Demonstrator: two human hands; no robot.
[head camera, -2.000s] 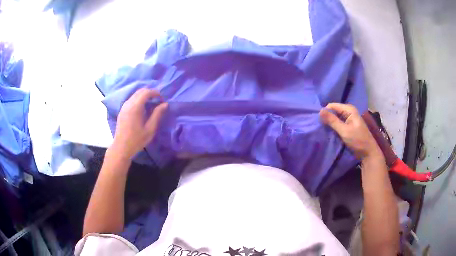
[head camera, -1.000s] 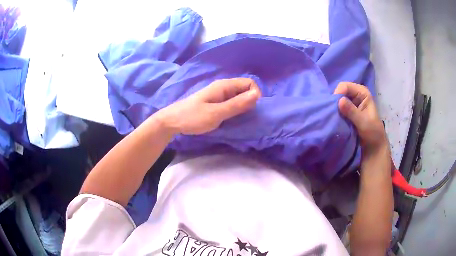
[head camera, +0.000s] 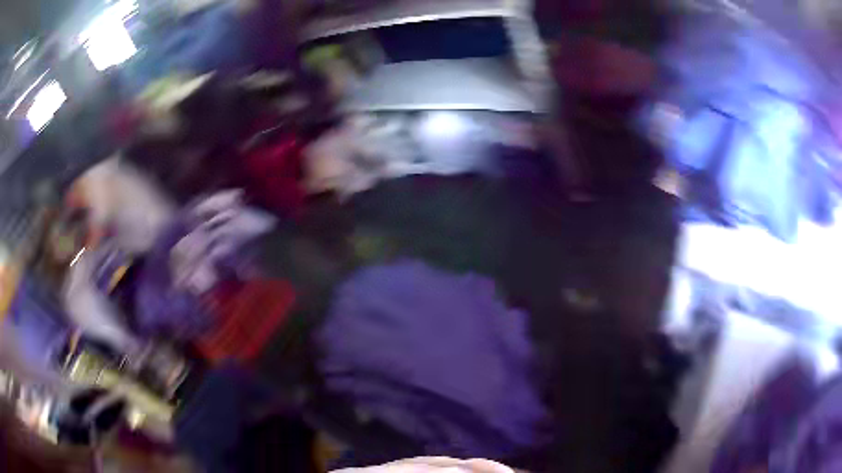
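The view is strongly blurred. A crumpled purple-blue garment pile lies on the dark floor at the lower middle. Blue garments hang or lie over the white pressing table at the right. More purple cloth shows at the lower right corner. Neither of my hands can be made out. A pale shape is cut off by the bottom edge; I cannot tell what part of me or my clothing it is. The iron is not in view.
A red crate stands left of the pile. A white-framed unit is at the top, with pale cloth below it. A round reddish object is at upper right. Blurred clutter fills the left side.
The view has swung away from the jacket on the table to the floor and room. Both hands, which held the jacket's edge, have left the picture.
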